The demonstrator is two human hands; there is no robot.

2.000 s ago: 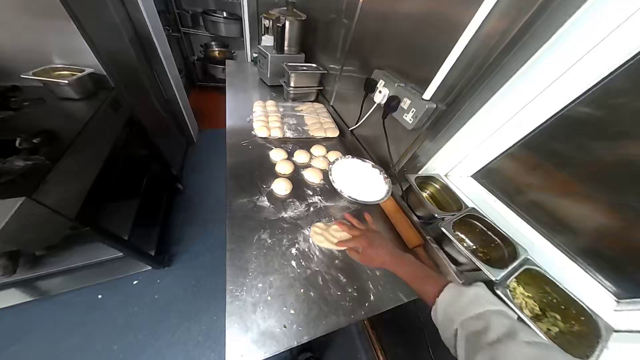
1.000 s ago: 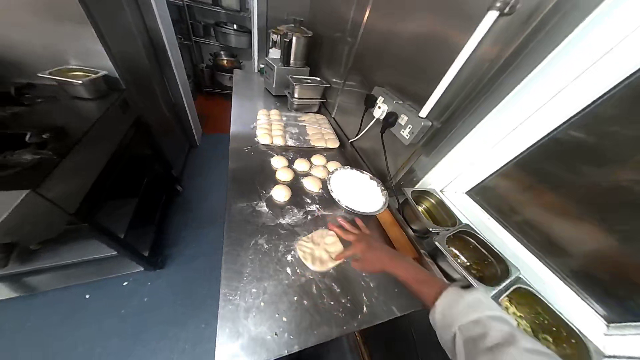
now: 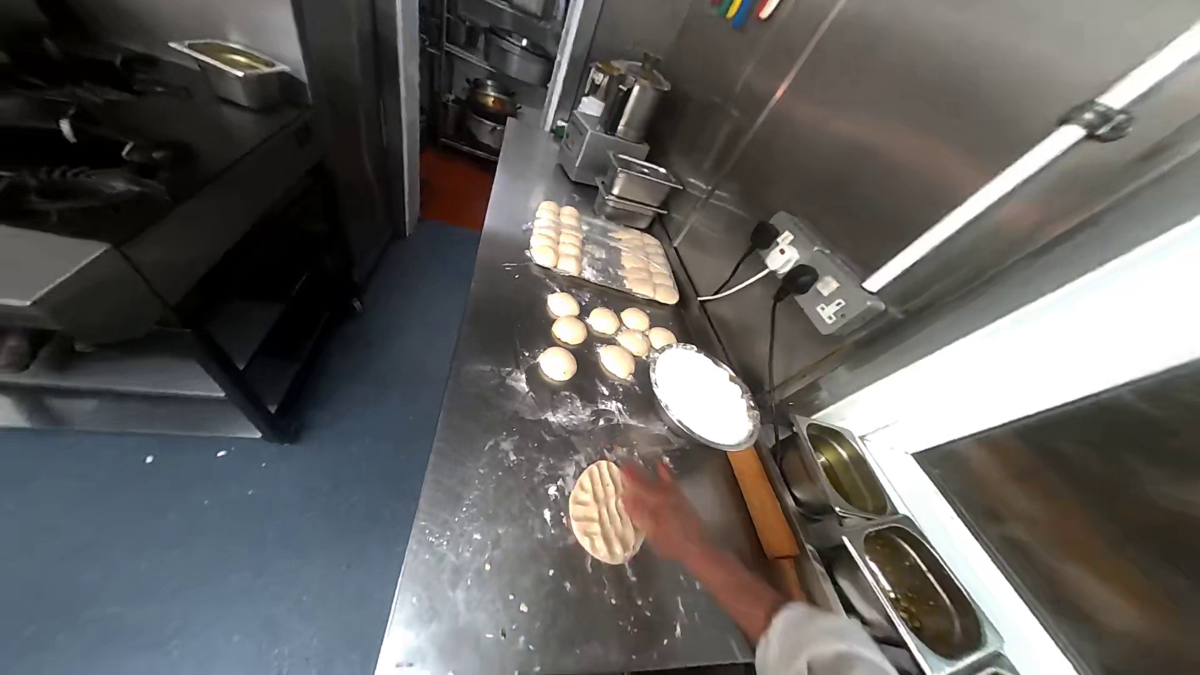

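Observation:
A flattened round of dough (image 3: 605, 513) lies on the floured steel worktop (image 3: 497, 581), with finger-wide grooves pressed across its top. My right hand (image 3: 661, 511), blurred, is at the right edge of the dough; whether it touches the dough cannot be told. It holds nothing that I can see. My left hand is out of view. Beyond the dough sit several dough balls (image 3: 558, 364) and a round metal bowl of white flour (image 3: 705, 396). A wooden rolling pin (image 3: 764, 502) lies right of my hand, its far end by the bowl.
A tray of dough balls (image 3: 600, 267) stands farther back, before steel containers (image 3: 640, 183) and a food processor (image 3: 609, 122). Wall sockets (image 3: 816, 272) with plugged cables are at the right. Steel containers of liquid (image 3: 844, 469) line the right side. A dark-framed metal table (image 3: 169, 178) stands left.
The dough has become a flatter, grooved round. My right hand was over its right part one second ago and is now at its right edge. The view has shifted.

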